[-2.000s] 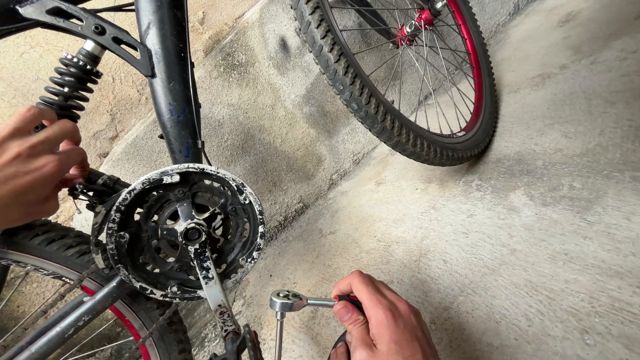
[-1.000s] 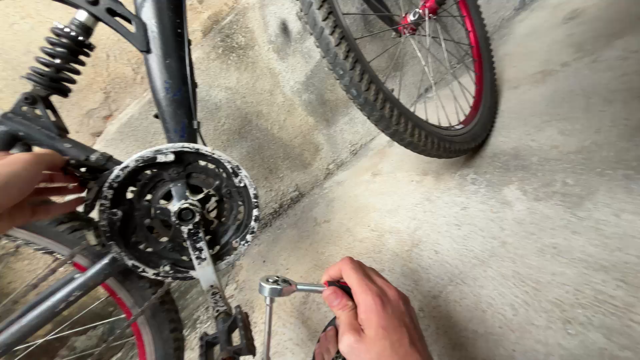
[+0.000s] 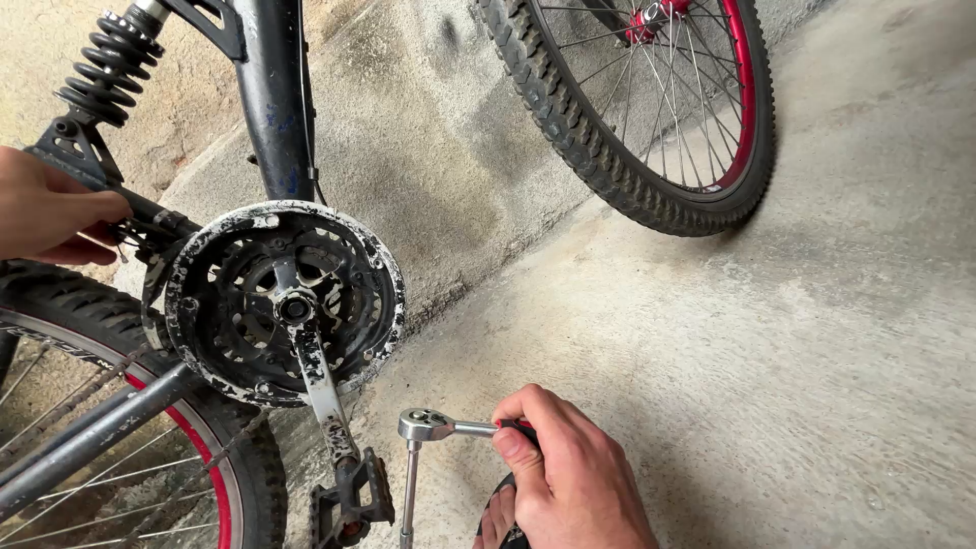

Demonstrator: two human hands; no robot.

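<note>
My right hand (image 3: pixel 572 465) is closed around the black and red handle of a ratchet wrench (image 3: pixel 427 425), low in the middle. A metal extension bar (image 3: pixel 409 488) points down from its head, and its lower end is out of frame. At the left edge, my left hand (image 3: pixel 53 213) has its fingertips at the frame and derailleur area behind the chainring; whether it grips anything there is hidden. The chainring with its worn guard ring (image 3: pixel 381 263) stands between the hands. From its centre bolt (image 3: pixel 295 308) the crank arm (image 3: pixel 324 396) slopes down to a black pedal (image 3: pixel 354 496).
The rear wheel (image 3: pixel 263 457) fills the lower left, and the front wheel (image 3: pixel 564 137) with a red rim stands at the upper right. A coil shock (image 3: pixel 110 69) is above my left hand. Behind the bicycle is a rough wall (image 3: pixel 412 137); a sandalled foot (image 3: pixel 499 518) rests on the concrete floor (image 3: pixel 762 381).
My left hand has moved from beside the lower end of the coil shock, two seconds ago, down to the parts behind the chainring. My right hand still holds the ratchet wrench.
</note>
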